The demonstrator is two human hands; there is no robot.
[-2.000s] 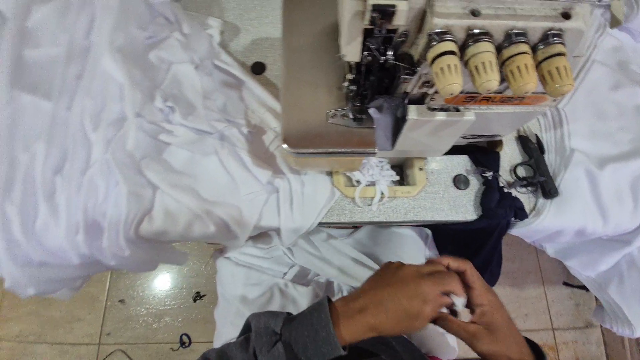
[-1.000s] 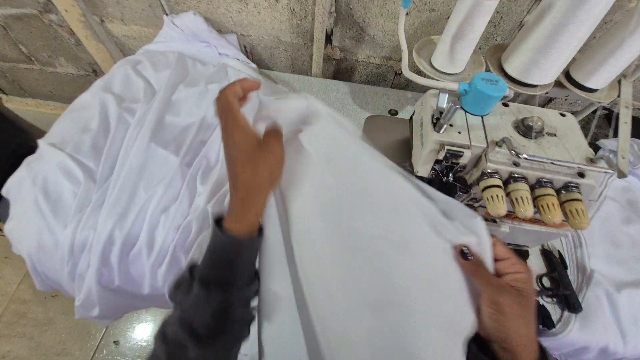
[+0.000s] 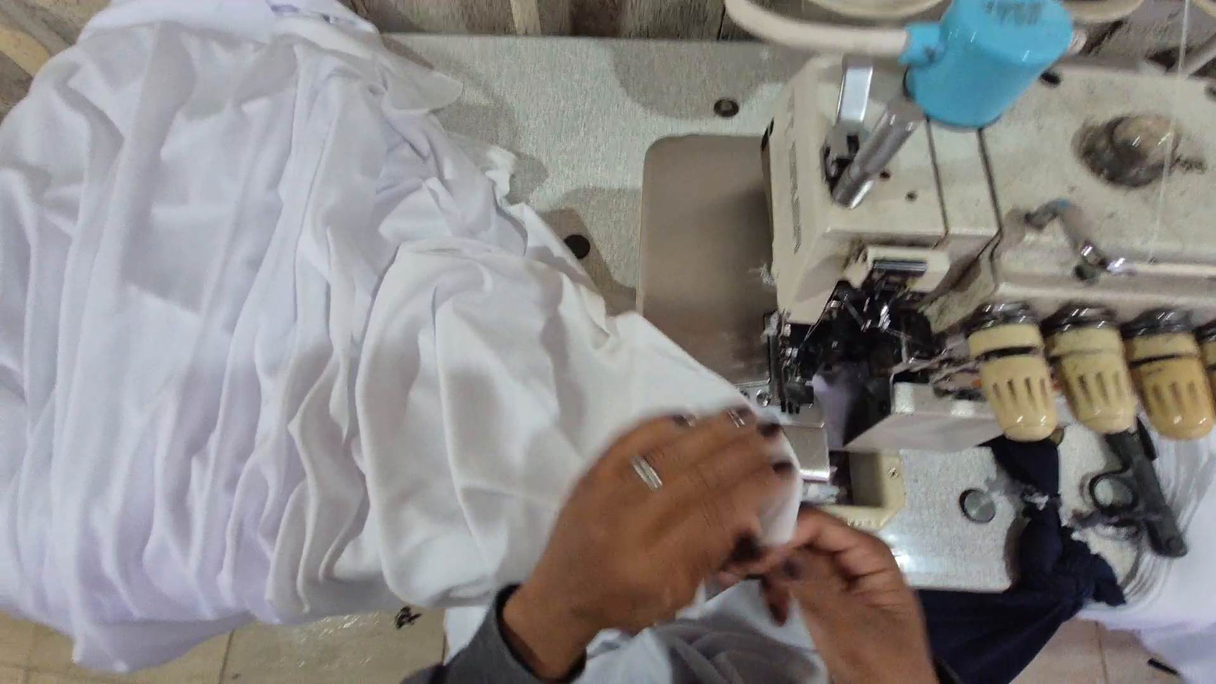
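Observation:
My left hand [image 3: 655, 522], with a silver ring on one finger, grips the edge of a white fabric piece [image 3: 513, 380] just in front of the serger's presser foot area [image 3: 793, 380]. Close against it on the right, my right hand [image 3: 845, 589] pinches the same edge between thumb and fingers. Part of the fabric hangs below both hands. The overlock sewing machine [image 3: 883, 209] stands beyond them, with cream tension knobs [image 3: 1016, 380] on its front. Exactly how the fingertips hold the edge is partly hidden and blurred.
A big heap of white fabric [image 3: 171, 285] covers the left of the machine table [image 3: 589, 104]. On the right lie thread snips [image 3: 1140, 494] and a knotted navy cloth [image 3: 1054, 570]. A blue cap-like part [image 3: 993, 57] tops the machine. More white fabric [image 3: 1178, 589] is at the far right.
A second ago my hands were wide apart with the white fabric spread between them; now they are together at its edge, near the presser foot. The view has shifted down and closer.

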